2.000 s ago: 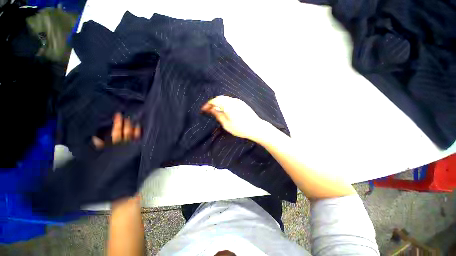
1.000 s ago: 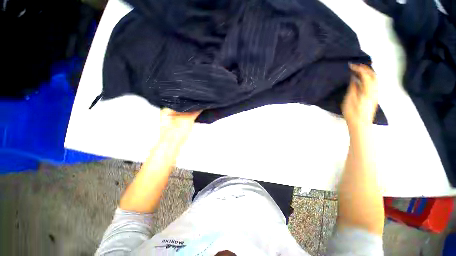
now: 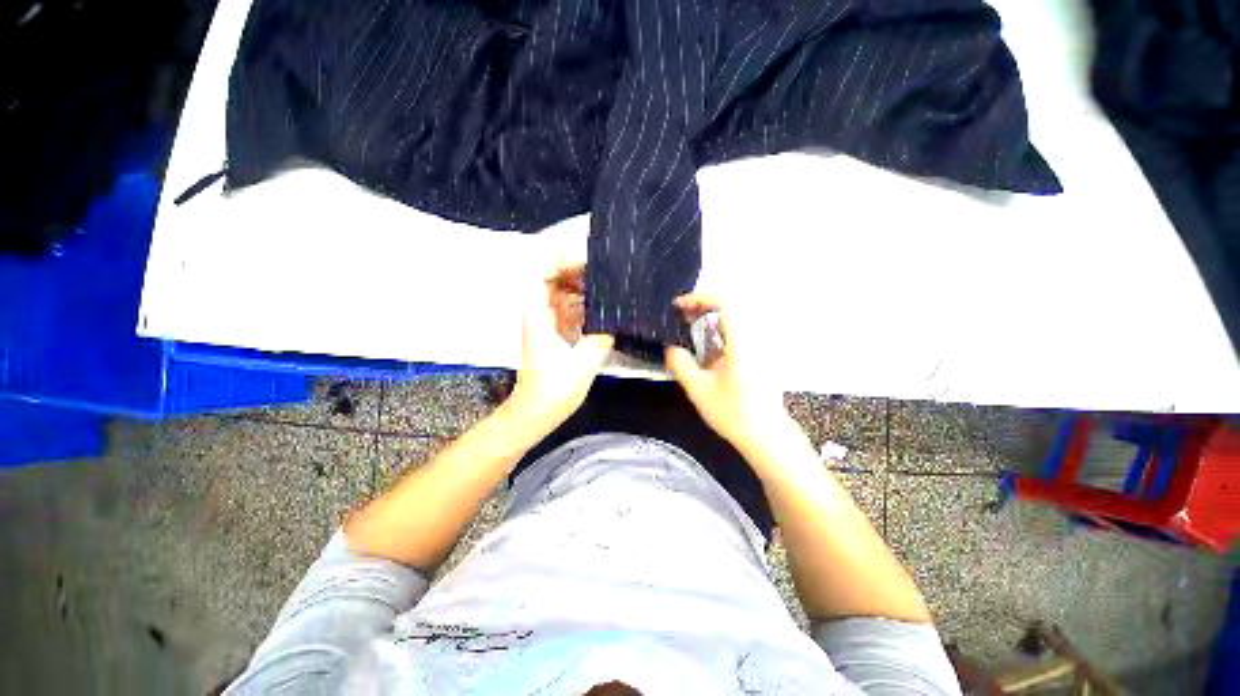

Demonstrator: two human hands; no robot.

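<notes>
A dark pinstriped garment (image 3: 449,123) is spread over the white tabletop (image 3: 843,299). Its sleeve (image 3: 646,204) is pulled straight towards me, and the cuff end lies at the table's front edge. My left hand (image 3: 560,347) holds the left corner of the cuff between thumb and fingers. My right hand (image 3: 714,360) holds the right corner. A small shiny thing, perhaps thread snips (image 3: 706,336), shows in my right hand, mostly hidden by the fingers. A thin dark strip (image 3: 200,188) sticks out at the garment's left edge.
Blue plastic bins (image 3: 95,313) stand at left, with a black heap (image 3: 95,123) above them. More dark cloth (image 3: 1176,150) lies at the far right. A red and blue stool (image 3: 1156,476) stands low at right, and a wooden frame (image 3: 1040,673) at the bottom right.
The garment has been turned and spread across the table. Both hands have come together at the front edge and taken hold of the sleeve end, which now points towards me.
</notes>
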